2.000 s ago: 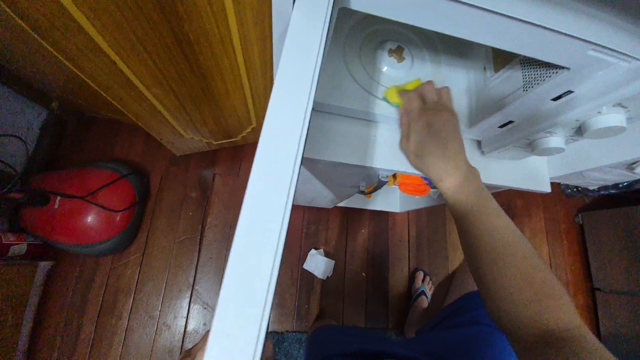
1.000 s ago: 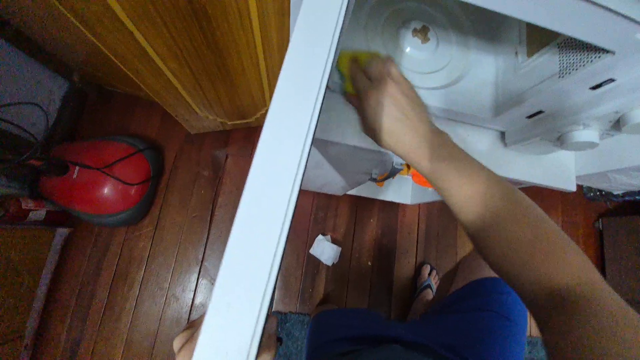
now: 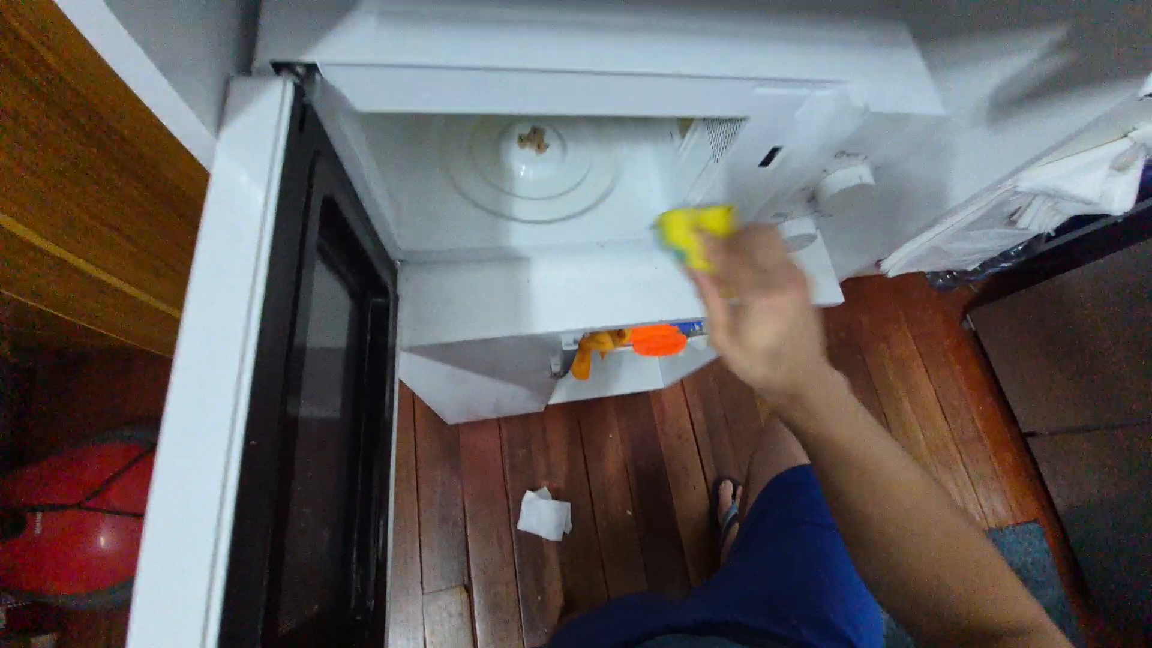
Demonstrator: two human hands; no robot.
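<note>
My right hand (image 3: 765, 306) grips a yellow sponge (image 3: 697, 232), blurred by motion, at the lower right of the microwave's opening, close to the control knobs (image 3: 846, 187). The white microwave oven (image 3: 576, 90) has its door (image 3: 337, 360) swung wide to the left. Inside lies a round glass turntable (image 3: 576, 193) with a brown patch at its centre (image 3: 534, 139). Below the opening is a white surface (image 3: 576, 283). My left hand cannot be seen.
Under the white surface, an open compartment (image 3: 612, 382) holds orange items (image 3: 658, 340). A crumpled white paper (image 3: 544, 515) lies on the wooden floor (image 3: 630, 468). At the lower left stands a red vacuum cleaner (image 3: 76, 531). White plastic bags (image 3: 1080, 189) are at the right.
My right hand has moved with the sponge from the left side of the opening to its right side. My left hand, seen at the door's lower end a second ago, is out of view. The view has shifted.
</note>
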